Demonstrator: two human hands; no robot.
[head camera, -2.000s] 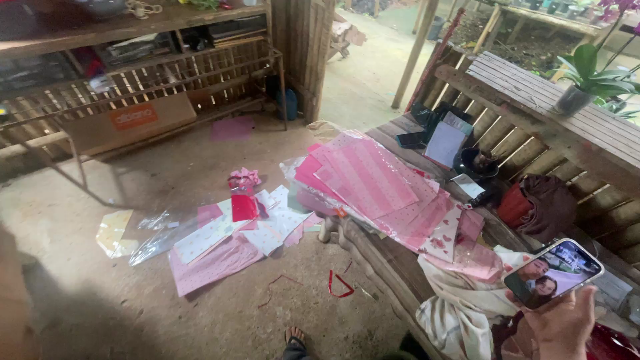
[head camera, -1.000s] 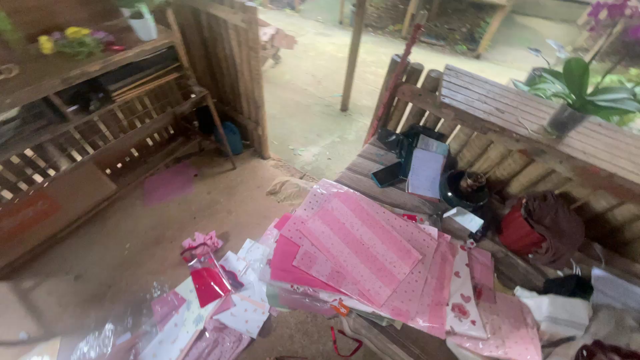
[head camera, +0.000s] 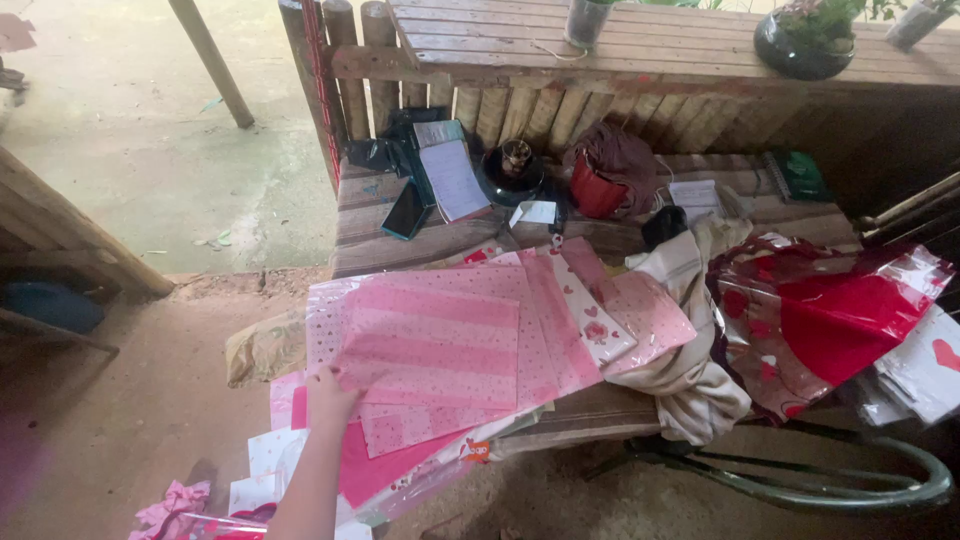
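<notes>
My left hand (head camera: 335, 394) reaches in from the bottom and touches the left edge of a pink striped sheet (head camera: 435, 345); whether its fingers grip the sheet is hard to tell. That sheet lies on top of several pink patterned sheets and clear plastic sleeves spread over a striped cloth-covered bench. A plain hot-pink sheet (head camera: 367, 480) shows beneath them. Right of the pile are a white sheet with hearts and a rose (head camera: 592, 322), a pink packet (head camera: 649, 319) and a cream cloth (head camera: 705, 375). My right hand is out of the frame.
Toward the back of the bench lie a phone (head camera: 407, 211), an open notebook (head camera: 454, 180), a black bowl (head camera: 511, 176) and a red pot wrapped in brown cloth (head camera: 600, 187). Red heart-print wrapping (head camera: 840, 322) lies at the right, above a green metal chair frame (head camera: 840, 487).
The view has swung right and closer to the bench. A hand held a lit phone at the right two seconds ago; neither shows there now. My left hand has come onto the pink sheets.
</notes>
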